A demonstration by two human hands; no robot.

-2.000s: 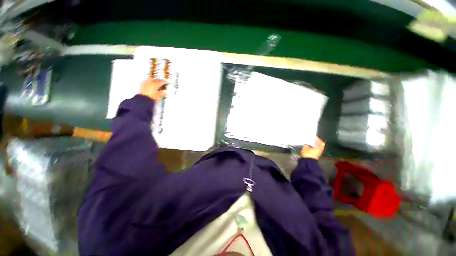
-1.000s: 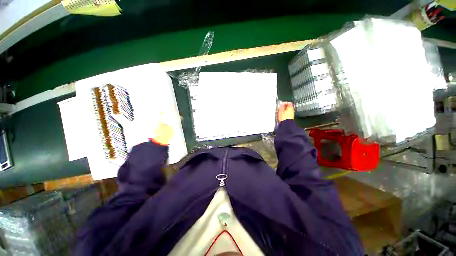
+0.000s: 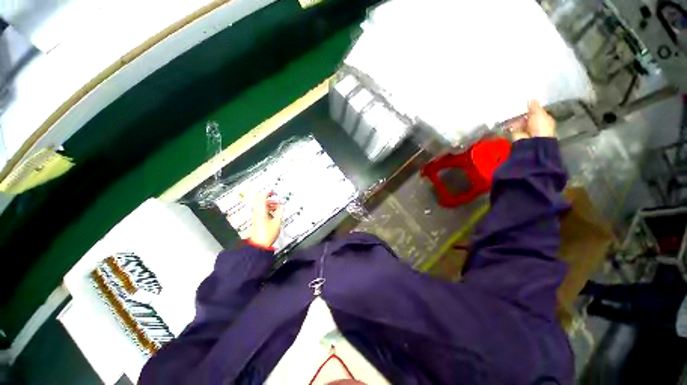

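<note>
The clear blister tray (image 3: 320,180), with white and grey bars, lies tilted in view in front of me, crumpled film around it. My left hand (image 3: 264,219) is over its left part, fingertips down at the pockets; blur hides whether they pinch a small part. My right hand (image 3: 536,122) is far out to the right, closed on the edge of a white sheet (image 3: 554,86) that merges with the big wrapped white pile. The white foam block (image 3: 169,233) at lower left carries close rows of small parts (image 3: 124,304) with orange-brown ends.
Striped stacked trays (image 3: 369,120) stand between the tray and the white pile. A red plastic bin (image 3: 459,177) is below the bench edge near my right forearm. A pale edging strip (image 3: 248,140) runs behind the tray. A cardboard box (image 3: 584,248) is at right.
The view has turned to the right. The white sheet is off the tray, baring its bars. My right hand has moved from the tray to the pile; my left hand from the foam block to the tray.
</note>
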